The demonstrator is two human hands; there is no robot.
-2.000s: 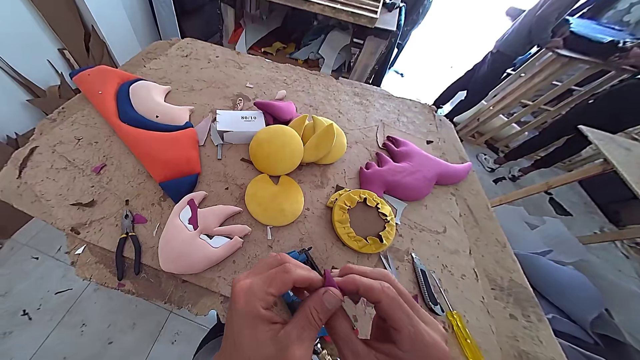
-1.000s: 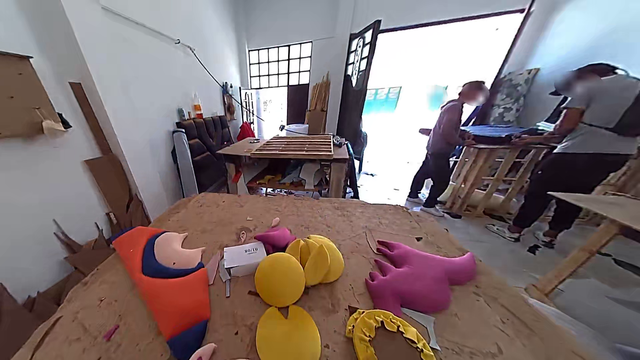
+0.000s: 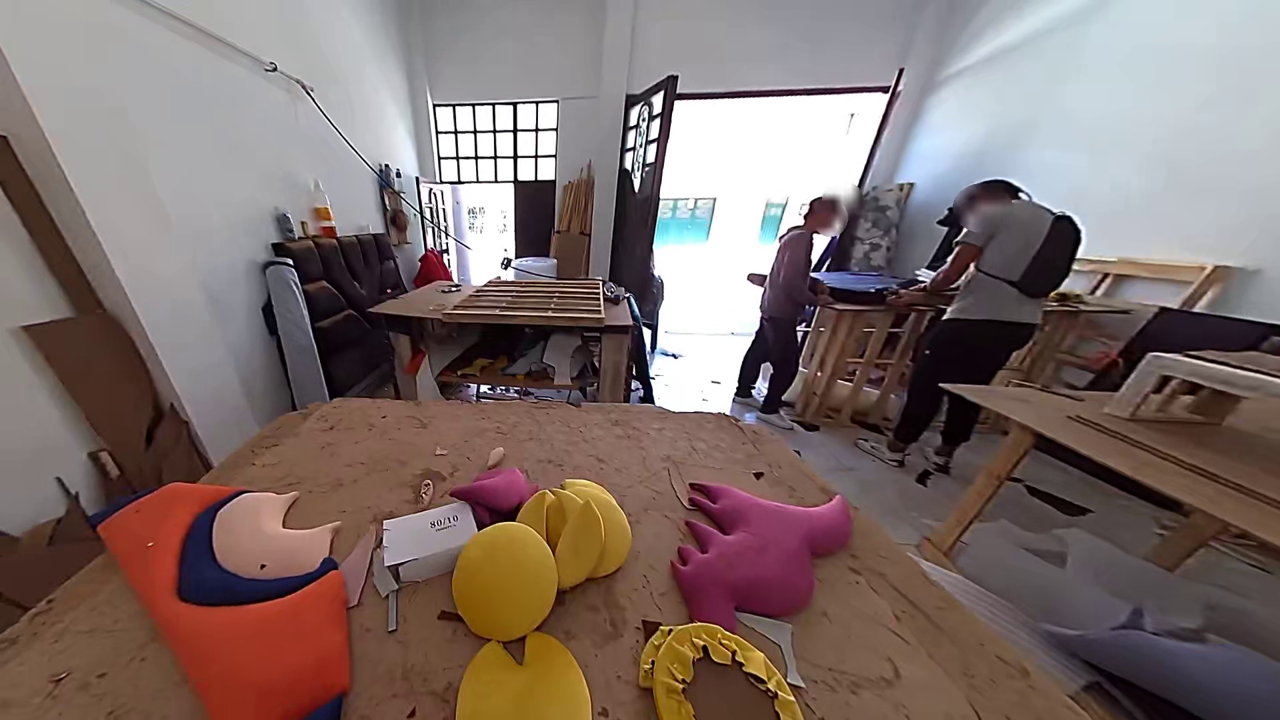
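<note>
Neither of my hands shows in the head view now. On the worn work table (image 3: 590,445) lies an orange, blue and pink padded piece (image 3: 250,620) at the left. A white box (image 3: 428,540) bearing print is beside a small magenta padded piece (image 3: 497,492). Several yellow padded pieces (image 3: 505,580) are grouped near the middle, one with a notch (image 3: 525,685) at the bottom edge. To their right rests a magenta padded shape with pointed lobes (image 3: 765,550). Below it, partly cut off, is a yellow ring of gathered fabric (image 3: 720,660).
Two people, one in a dark top (image 3: 790,285) and one in a grey shirt (image 3: 1005,270), stand at a wooden frame stand (image 3: 860,350). Another table with a slatted frame (image 3: 530,300) is beyond mine. A wooden table (image 3: 1130,450) stands at the right.
The view has swung up from the table toward the room. Two seconds ago both my hands held a small magenta piece near the table's front; now they are out of view.
</note>
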